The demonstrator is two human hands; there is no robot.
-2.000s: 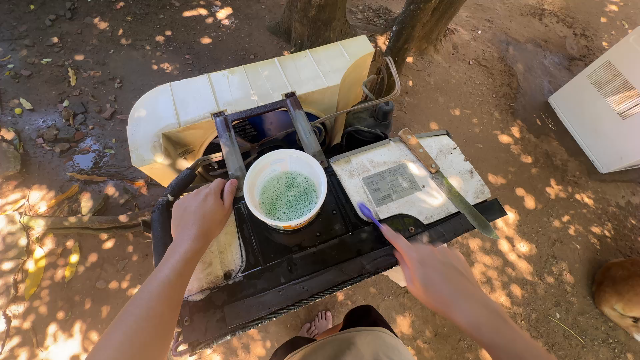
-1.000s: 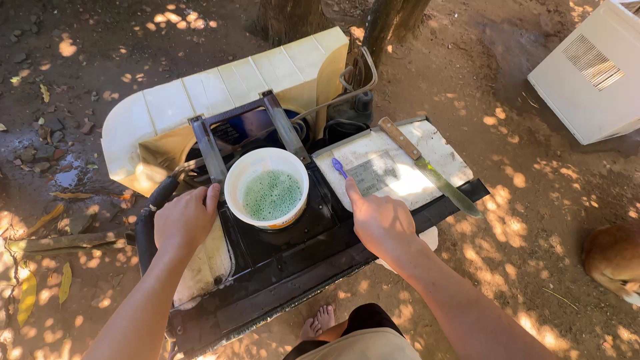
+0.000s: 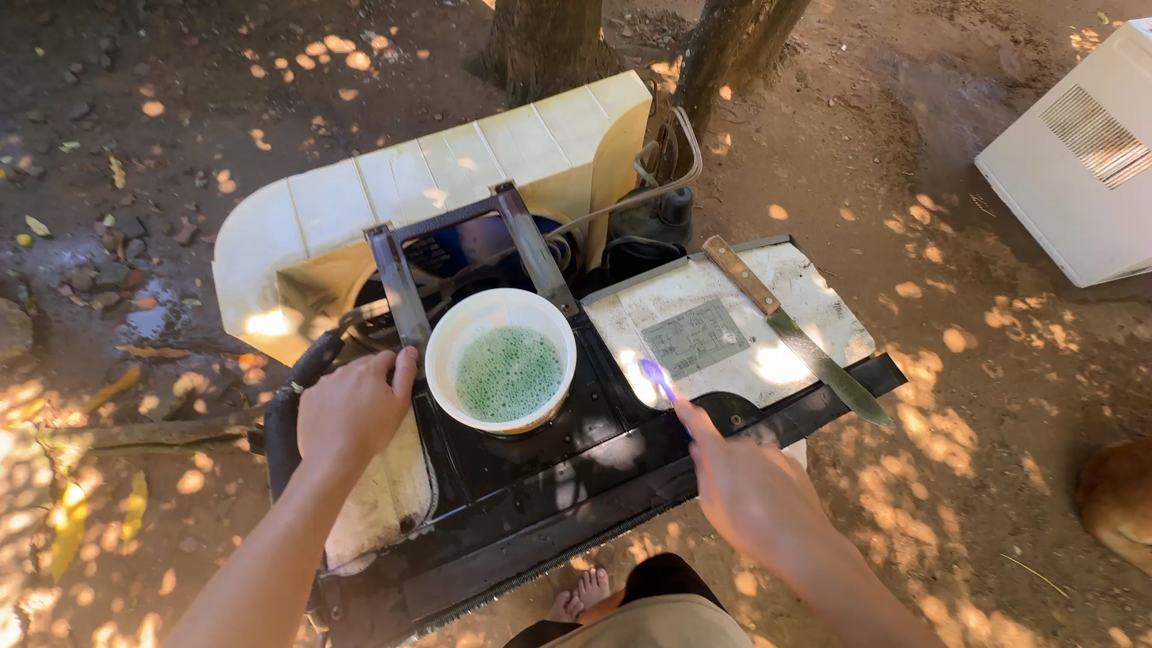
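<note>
My left hand [image 3: 355, 409] rests with curled fingers on the left side of a black appliance frame [image 3: 531, 468], just left of a white plastic tub [image 3: 434, 360] that holds green foamy liquid. A purple brush, seemingly a toothbrush [image 3: 659, 378], is in my right hand [image 3: 751, 486], its head over a white metal panel [image 3: 621, 315] that bears a printed label. A knife with a wooden handle [image 3: 742, 274] lies across this panel, its blade tip past the edge. The lower part of the brush is hidden by my fingers.
Behind the frame stands a cream plastic housing [image 3: 405, 175] with a bent metal tube [image 3: 630, 200] beside it. Tree trunks [image 3: 544, 45] rise at the back. A white vented casing [image 3: 1044, 171] lies at the right, above part of a brown animal [image 3: 1120, 504].
The brush in my right hand has moved over the white panel, its head now nearer the front edge than one second ago. My left hand stays by the tub.
</note>
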